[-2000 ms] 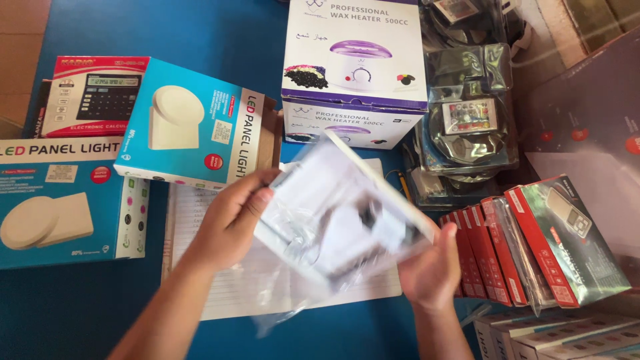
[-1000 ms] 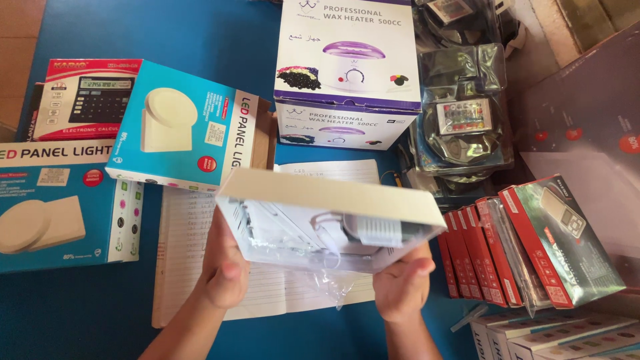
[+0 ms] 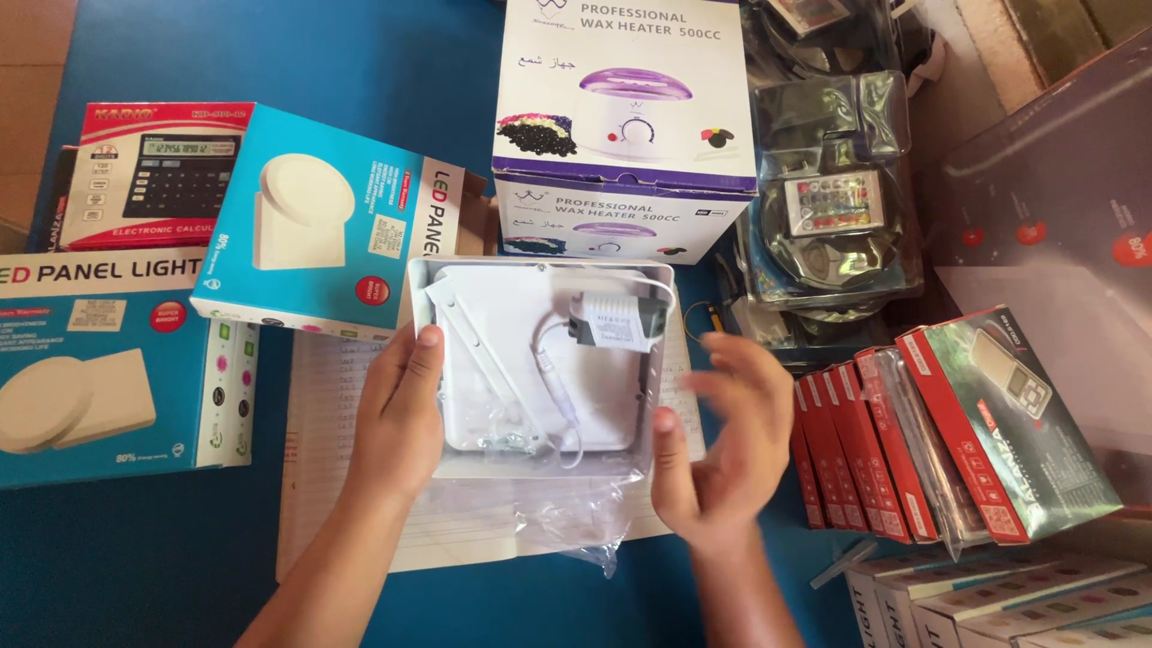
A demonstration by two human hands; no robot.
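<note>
My left hand (image 3: 400,414) grips the left side of a square white LED panel light (image 3: 540,369), its open back facing up. Inside the frame lie an LED driver (image 3: 616,321), a thin white cable and a metal mounting strip (image 3: 486,355). A clear plastic bag (image 3: 576,517) covers the panel and hangs from its lower edge. My right hand (image 3: 720,441) is at the right side, fingers spread and partly blurred, the thumb close to the panel's edge; whether it touches is unclear. An open notebook (image 3: 459,540) lies beneath.
LED panel light boxes (image 3: 306,216) and a calculator box (image 3: 162,175) lie at left. A wax heater box (image 3: 621,90) stands behind the panel. Packaged LED strip kits (image 3: 832,198), a row of red scale boxes (image 3: 1017,423) and more boxes (image 3: 1035,594) line the right. A pen (image 3: 716,318) lies behind my right hand.
The panel light has turned from a steep tilt to show its open back fully. My right hand has come off its earlier hold on the panel's right side, its fingers now spread.
</note>
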